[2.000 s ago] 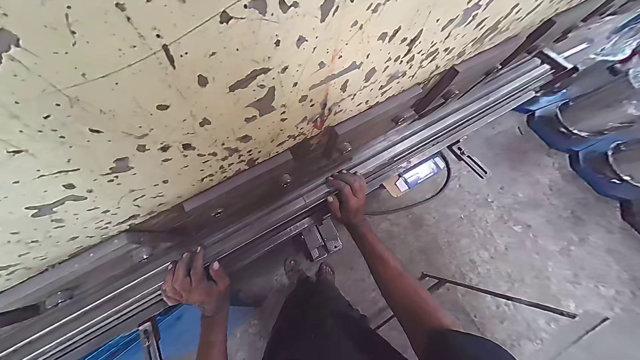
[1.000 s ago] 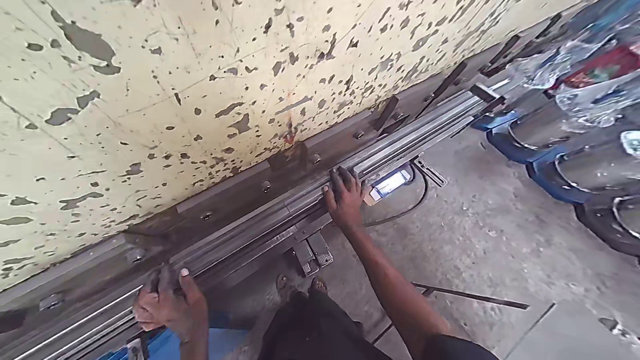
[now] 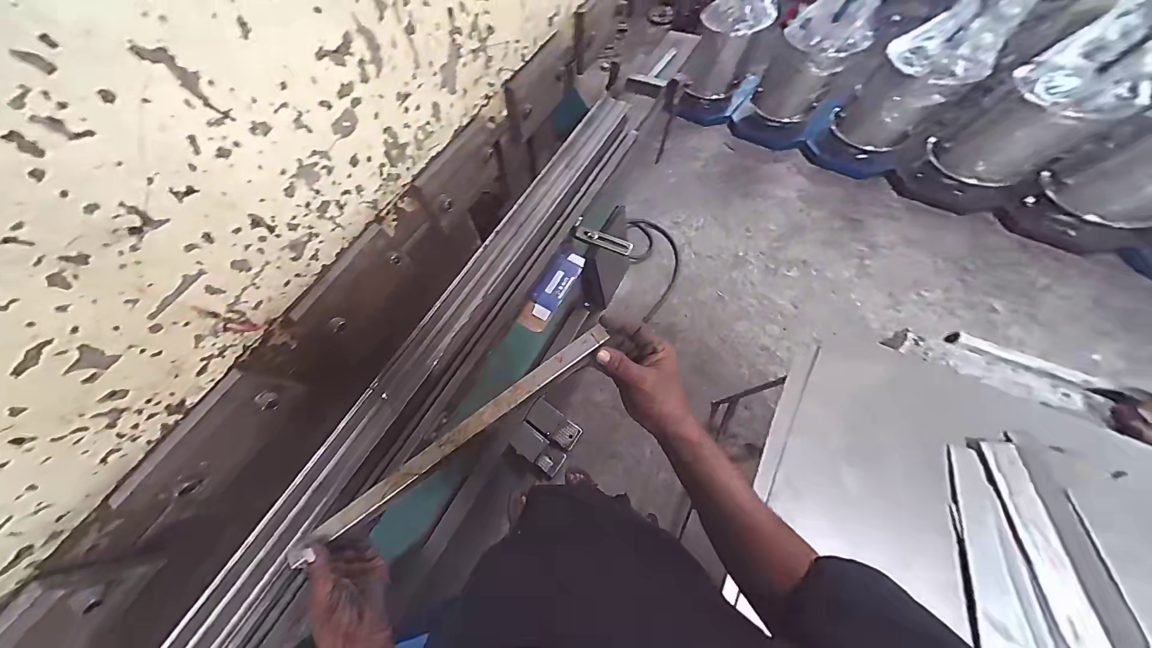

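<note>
A narrow metal strip (image 3: 459,436) is held at a slant between my two hands. At its lower left end, my left hand (image 3: 346,585) grips it with the thumb on top. Its upper right end sits between the thumb and fingers of my right hand (image 3: 641,369). Beneath and beside the strip, long metal bars (image 3: 450,333) lie along the bed of a large machine with worn cream paint (image 3: 180,180). A blue and white box (image 3: 556,286) rests on the green ledge just beyond my right hand.
A slotted metal bracket (image 3: 605,240) and a black cable (image 3: 673,270) are past the box. A foot pedal (image 3: 547,436) is below. At right, a sheet-metal surface (image 3: 855,432) bears folded strips (image 3: 1035,540). Several plastic-topped metal cylinders (image 3: 882,108) stand in a row at the upper right.
Both hands have left the bars on the machine bed and now hold a metal strip. The view has turned right, bringing the sheet-metal surface into sight.
</note>
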